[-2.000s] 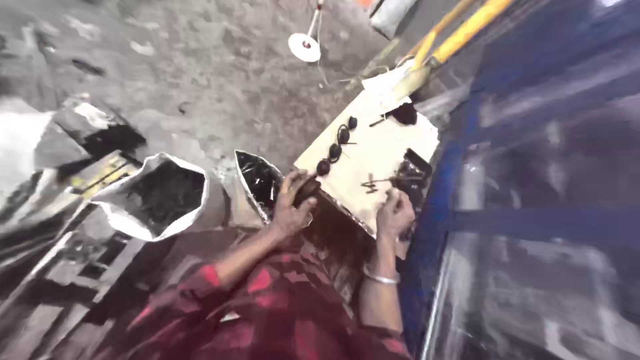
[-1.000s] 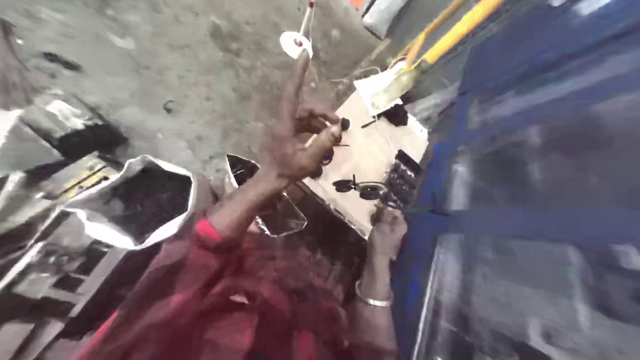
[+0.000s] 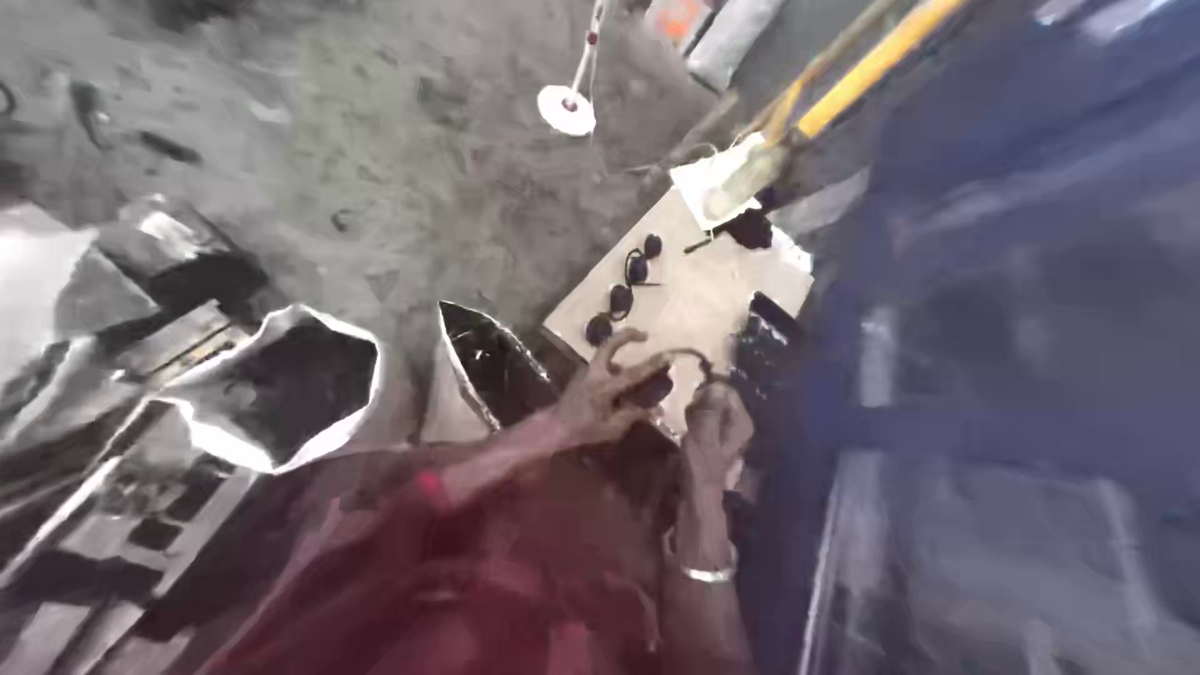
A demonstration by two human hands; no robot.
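My left hand is over the near edge of a pale board, its thumb and fingers around a dark rounded piece that looks like part of a pair of sunglasses. A thin dark curved part runs from there to my right hand, whose fingers are pinched at its end. Blur hides the exact grip. Up the board's left side lie several dark round pieces, like sunglasses, one of them a lens-shaped piece. A dark clustered item lies beside my right hand.
A white sheet and a dark crumpled item lie at the board's far end. Left of me are an open sack and a narrower open bag. A blue metal structure stands close on the right, with a yellow bar above.
My left hand has come down from its raised position above the board to beside my right hand. The dark looped pieces seen by my right hand a second ago are now between both hands.
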